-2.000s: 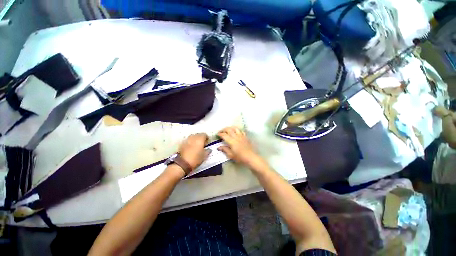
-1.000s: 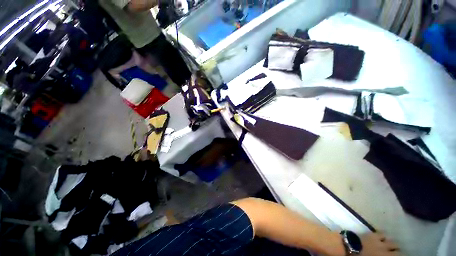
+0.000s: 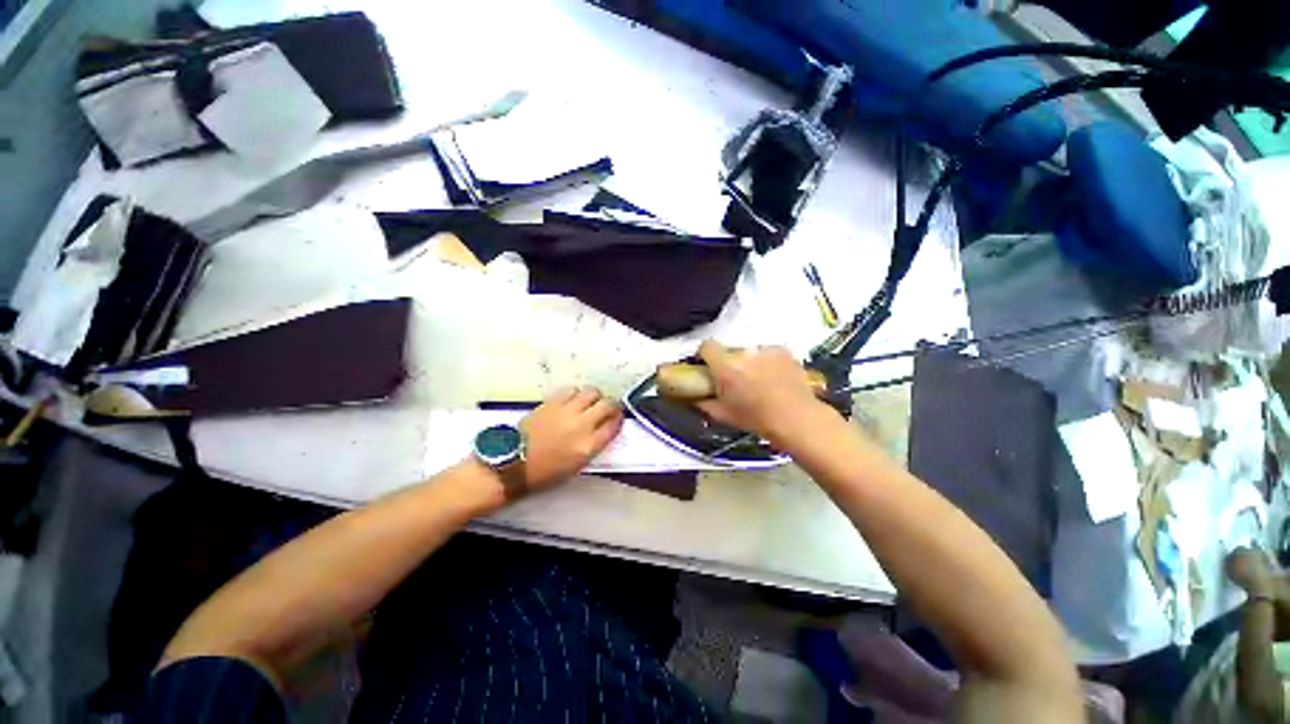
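A white pressing template lies near the table's front edge on a dark maroon fabric piece, which shows as a corner below it and a thin dark line along its far side. My left hand, with a watch at the wrist, lies flat on the template with fingers together, pressing it down. My right hand grips the wooden handle of the steam iron. The iron's tip points left, close to my left fingertips, and its soleplate is over the template's right end. The fabric under the iron is hidden.
Dark panels fan across the table centre. A tapered dark pile and bundles lie left. Yellow-handled snips, a black wrapped object and a dark mat lie right. Another person's arm shows far right.
The view has swung back from the left side of the table. The iron, parked on the mat two seconds ago, is now at the template in my right hand. My left hand stays on the template.
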